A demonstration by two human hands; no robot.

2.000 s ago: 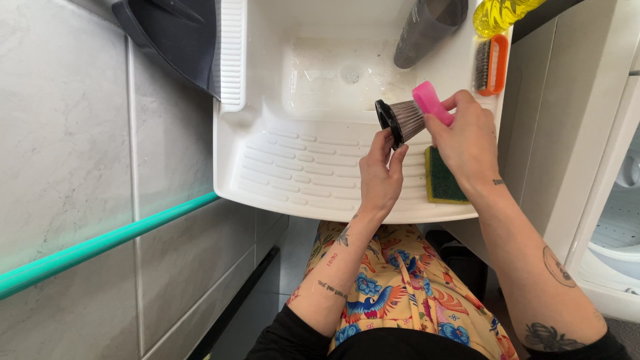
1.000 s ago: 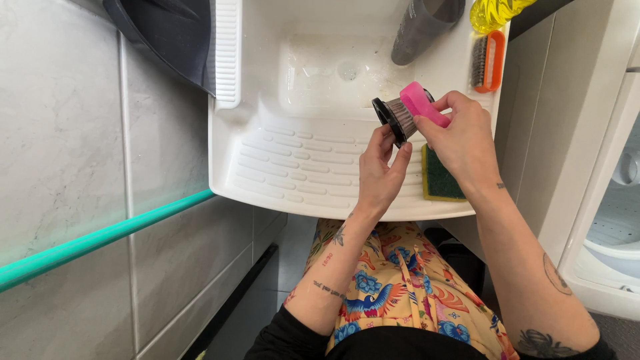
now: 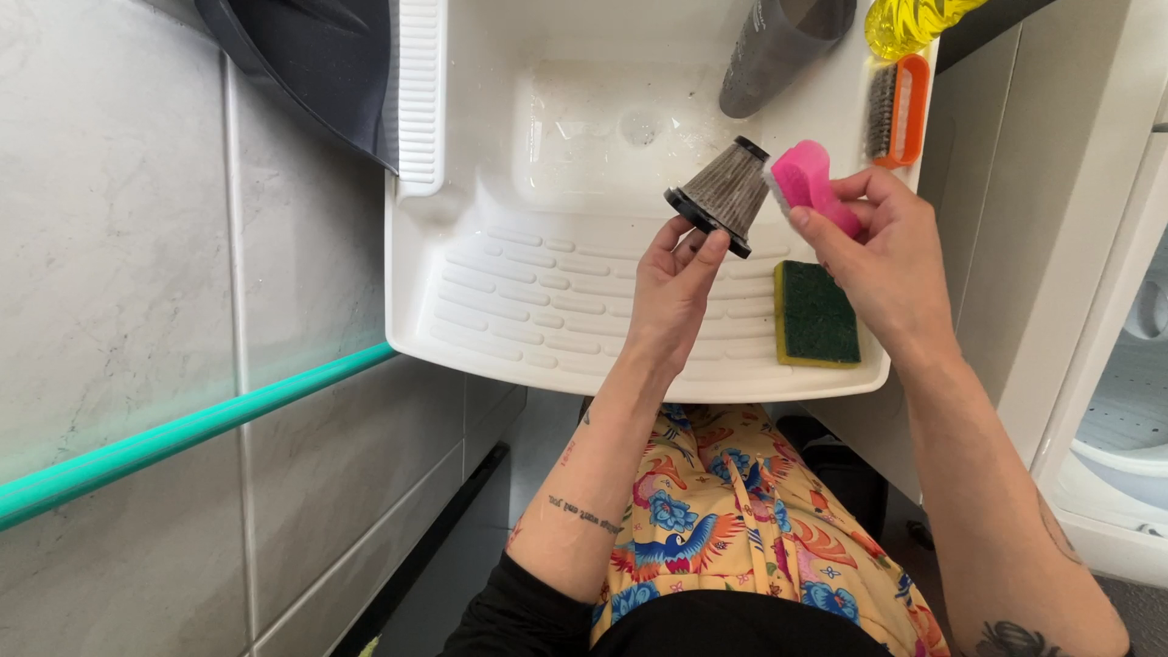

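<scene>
My left hand grips the black rim of a cone-shaped pleated vacuum filter, tilted above the sink's ribbed ledge. The filter's pleats look grey and dusty. In my right hand is a small pink brush with pale bristles, held just right of the filter with a narrow gap between them. A green and yellow scouring sponge lies on the ledge below my right hand.
The white utility sink has a drain and some dirt specks. A grey translucent container, an orange-handled brush and a yellow bottle are at the right. A dark dustpan and teal pole are left.
The pink brush has come away from the filter's side, where it overlapped the pleats a second ago. The filter now points more upright, with its narrow end and pleats in full view.
</scene>
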